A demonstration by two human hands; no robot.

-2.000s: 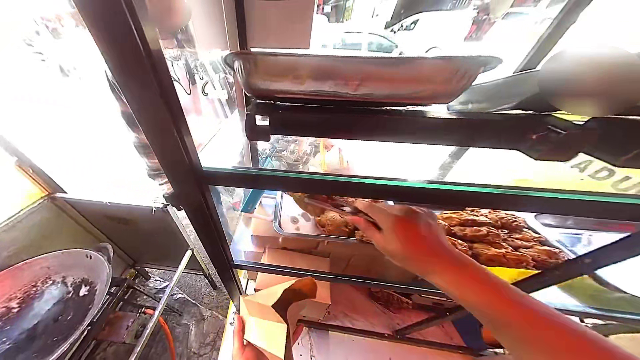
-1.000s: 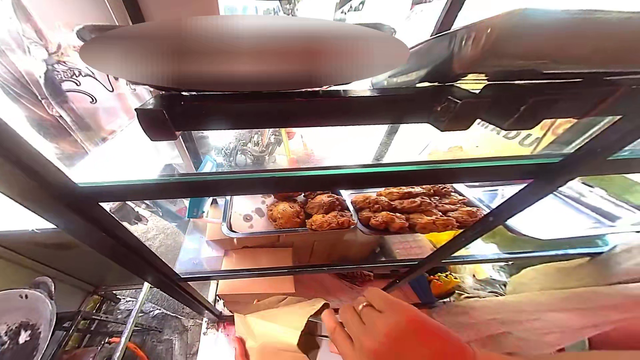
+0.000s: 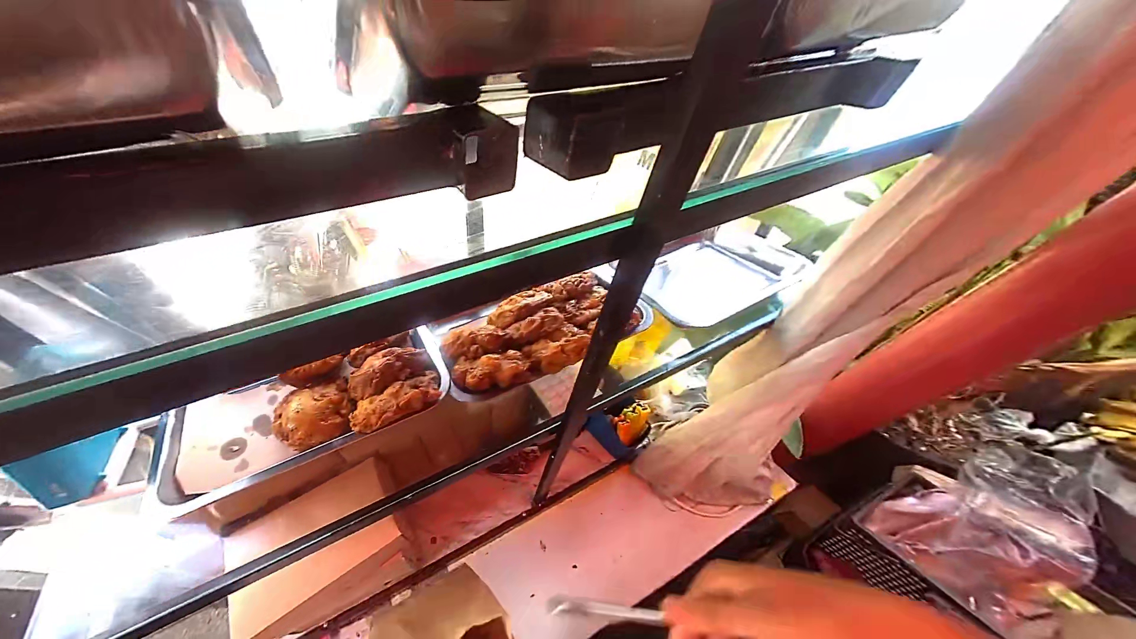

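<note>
At the bottom edge my right hand (image 3: pixel 781 603), blurred, holds a thin metal utensil (image 3: pixel 608 609) over the pale counter board (image 3: pixel 568 550). My left hand is out of view. To the left of the utensil, an opened brown paper package (image 3: pixel 448 603) is cut off by the lower edge, with a dark brown piece showing in it. Behind the glass, fried chicken pieces (image 3: pixel 311 415) sit at the right of one metal tray (image 3: pixel 200 457). More fried chicken (image 3: pixel 532 333) is heaped on a second tray beside it.
Dark metal bars (image 3: pixel 612 319) frame the display case. Folded brown cardboard (image 3: pixel 311 541) lies under the first tray. At right hang a pale cloth (image 3: pixel 852 293) and a red pole-like thing (image 3: pixel 967 328). A black plastic basket (image 3: pixel 874 559) with plastic bags (image 3: pixel 985 532) stands lower right.
My right hand has gone from the chicken in the case to the brown package, then right of it. My left hand, earlier at the package, has left view. The view has swung right.
</note>
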